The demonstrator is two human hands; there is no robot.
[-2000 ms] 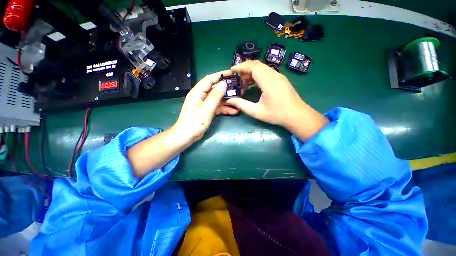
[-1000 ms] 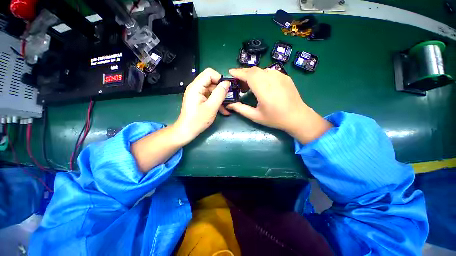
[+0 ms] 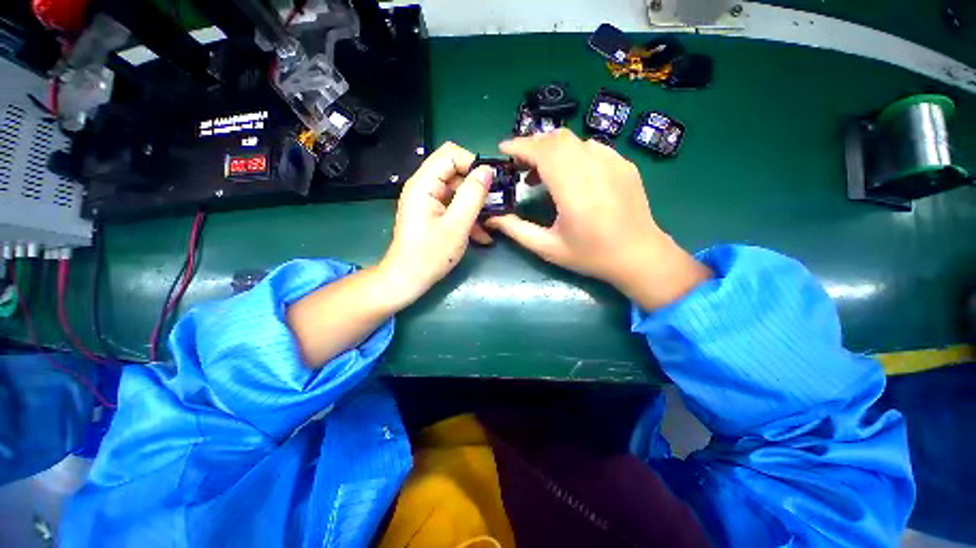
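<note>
A black rounded-square watch housing (image 3: 499,197) with white and silver patches inside is held above the green bench. My left hand (image 3: 437,219) grips its left side, with the thumb over the inside. My right hand (image 3: 586,203) holds its right side between fingertips above and thumb below. The fingertips hide much of the housing, and I cannot tell whether a small part is under my left thumb. Loose housings lie beyond my right hand: one (image 3: 608,113), another to its right (image 3: 658,133), and a stacked group to the left (image 3: 550,100).
The black test fixture (image 3: 235,187) stands at the left, with clear blocks (image 3: 310,80) and a red digital display (image 3: 247,164). A vented grey box (image 3: 41,177) is far left. Black parts with orange flex cables (image 3: 642,64) lie beyond. A wire reel (image 3: 918,137) stands right.
The view has shifted slightly, so the bench items appear a little to the right. Both hands still hold the housing; my right fingers have moved slightly around its upper edge.
</note>
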